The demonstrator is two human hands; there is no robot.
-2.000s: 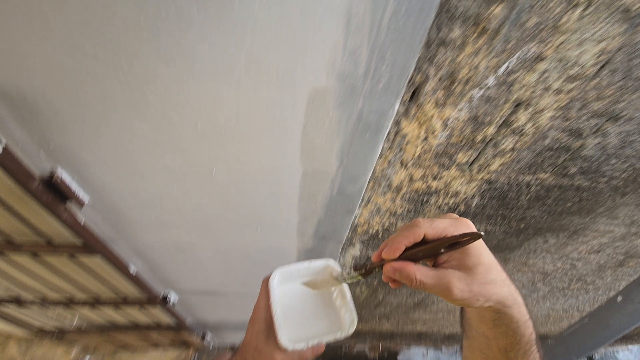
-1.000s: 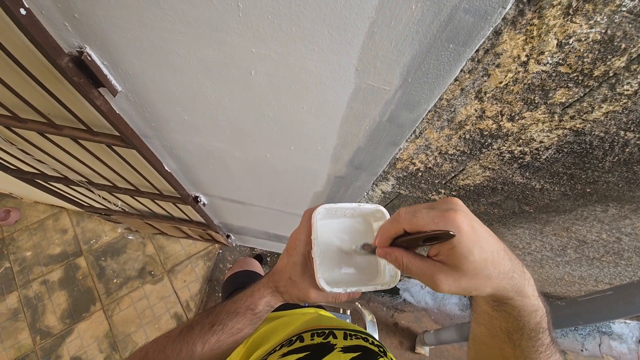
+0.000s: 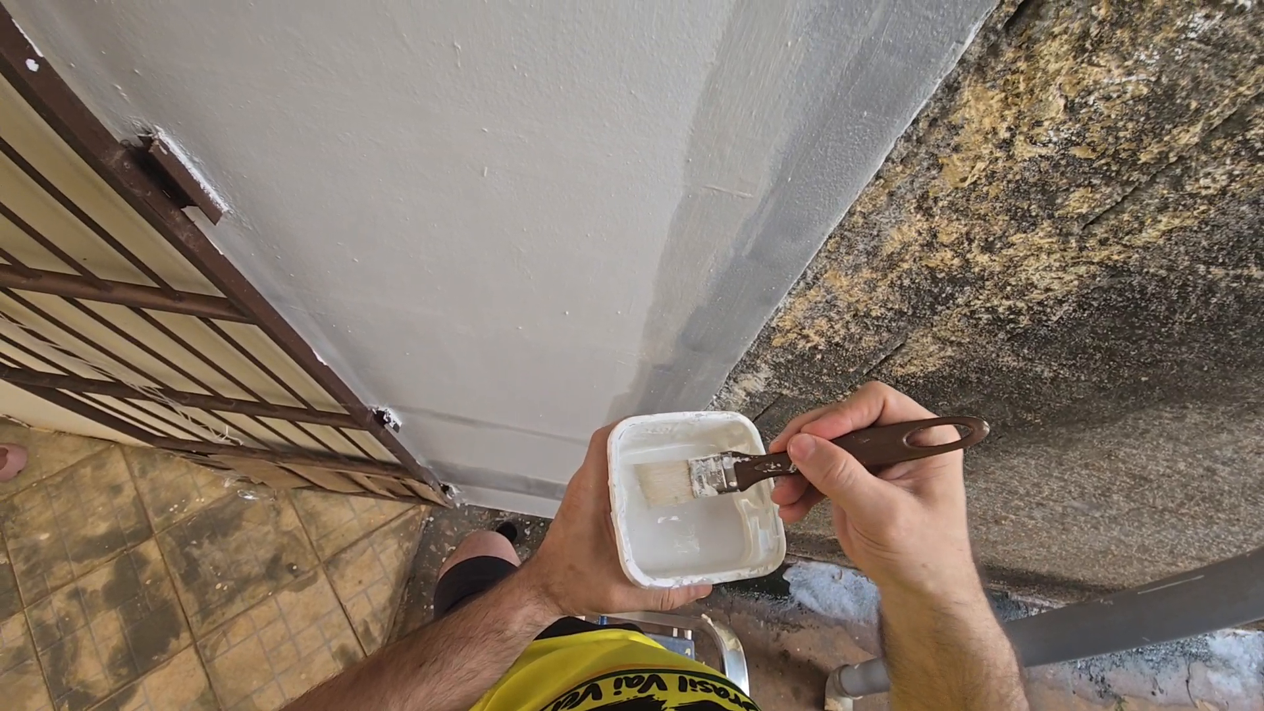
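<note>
My left hand (image 3: 592, 538) is closed around a square white plastic tub (image 3: 632, 553) with white paint (image 3: 681, 548) inside. In my right hand (image 3: 869, 474) is a paintbrush (image 3: 869, 444) with a brown handle and a metal ferrule spattered with paint. Its pale bristles lie over the inside of the tub, near the far left side; whether they touch the paint I cannot tell. Beyond the tub rises a light grey painted wall (image 3: 444, 197), with a darker grey band (image 3: 780, 197) along its right edge.
A brown metal gate (image 3: 227, 286) stands at the left over stained floor tiles (image 3: 148, 563). A rough, stained wall (image 3: 1066, 247) meets the painted one at the right. Low at the right runs a grey pipe (image 3: 1136, 602). Part of a metal frame (image 3: 726, 647) shows below the tub.
Since one second ago the brush has come up from deeper in the tub, and its bristles and ferrule now show. The view has swung down since the oldest frame.
</note>
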